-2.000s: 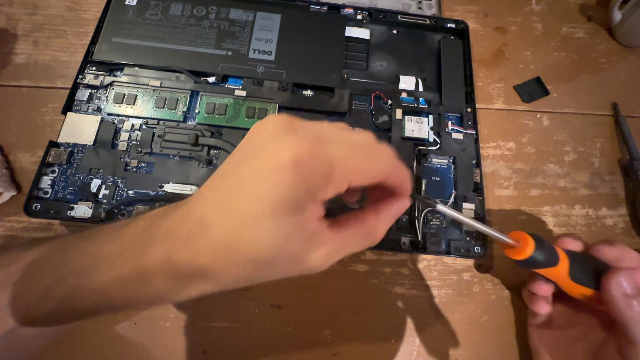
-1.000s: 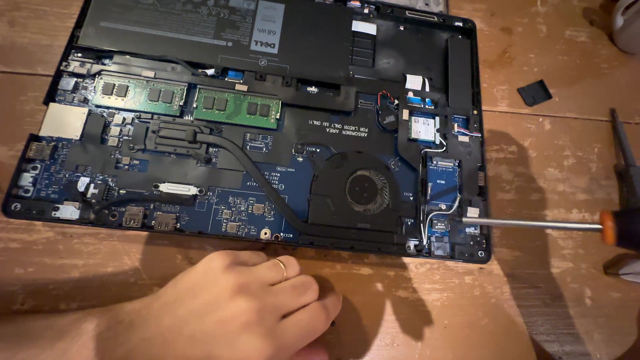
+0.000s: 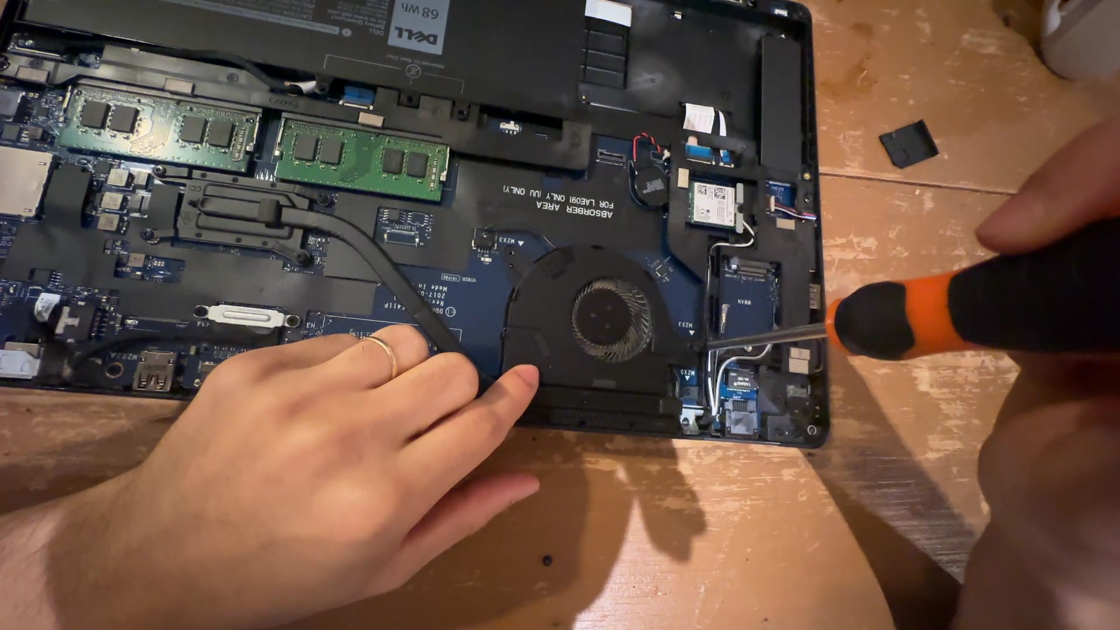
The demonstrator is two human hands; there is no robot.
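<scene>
An opened Dell laptop (image 3: 490, 192) lies on a wooden table, its inside facing up. My right hand (image 3: 1050, 350), partly cut off by the frame's edge, holds an orange and black screwdriver (image 3: 910, 319). The screwdriver's shaft points left, its tip at the right edge of the cooling fan (image 3: 612, 319), beside the white antenna wires (image 3: 710, 350). My left hand (image 3: 350, 464), with a ring on one finger, rests over the laptop's near edge, fingers apart and nothing seen in them. Its index fingertip is at the fan's lower left, by the heat pipe (image 3: 385, 262).
The battery (image 3: 306, 35) fills the laptop's upper part, above two green memory modules (image 3: 363, 159). A small black plastic piece (image 3: 908, 144) lies on the table to the right. A tiny dark screw-like thing (image 3: 547, 560) is near the front. A pale object (image 3: 1081, 39) stands at the top right corner.
My left hand has left the laptop's right side, where it was near the screwdriver tip, and is now at the near edge. The screwdriver tip has moved left to the fan's edge. The view is closer.
</scene>
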